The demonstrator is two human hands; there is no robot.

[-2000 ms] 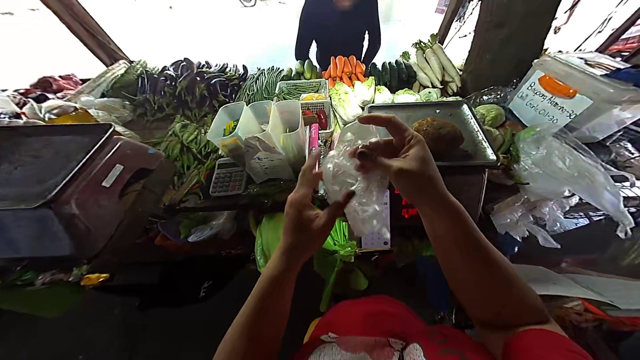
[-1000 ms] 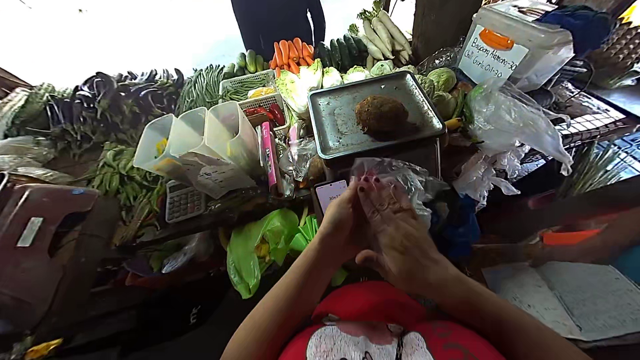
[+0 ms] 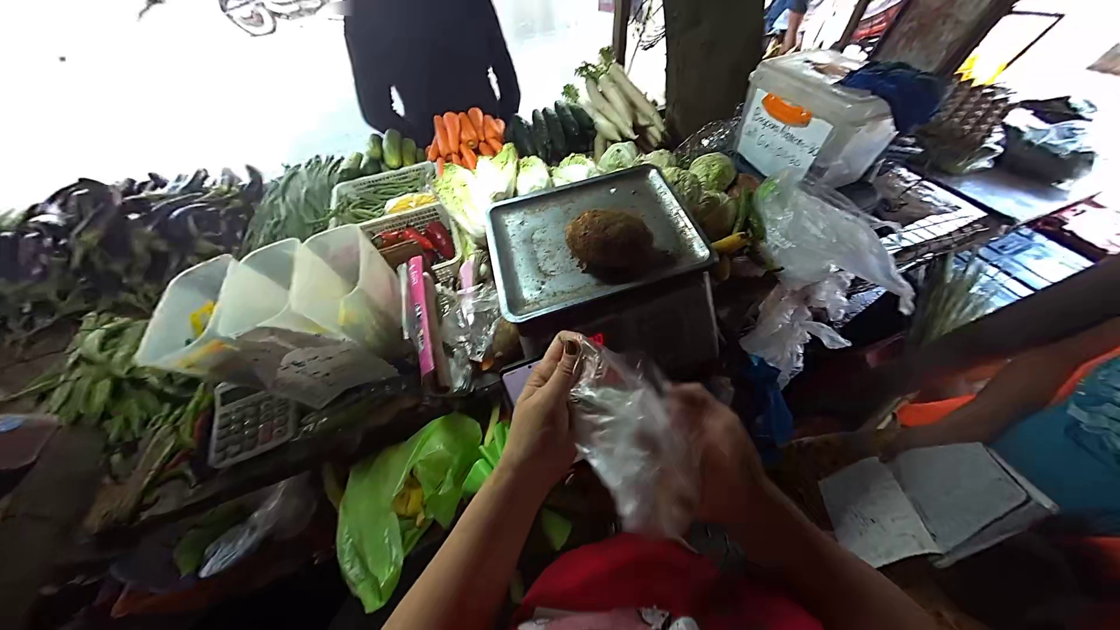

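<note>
A thin clear plastic bag (image 3: 626,429) hangs between my two hands, just in front of the scale. My left hand (image 3: 549,407) pinches the bag's upper left edge between thumb and fingers. My right hand (image 3: 713,446) is blurred at the bag's right side; its fingers are partly hidden and their grip is unclear. Beyond the hands, a metal tray (image 3: 534,289) rests on a dark weighing scale (image 3: 626,324). One large brown root vegetable (image 3: 612,241) lies on the tray. A phone (image 3: 518,378) shows partly behind my left hand.
Clear plastic bins (image 3: 271,289), a calculator (image 3: 251,426) and a pink box (image 3: 422,324) stand left. Carrots (image 3: 468,136), white radishes (image 3: 623,101) and cabbages (image 3: 713,171) line the back. A lidded plastic box (image 3: 814,114), hanging bags (image 3: 818,232) and an open notebook (image 3: 936,499) are right. A person (image 3: 429,61) stands beyond.
My hands, pressed together over the plastic a second ago, are now apart with the bag stretched between them. The view has swung to the right since two seconds ago.
</note>
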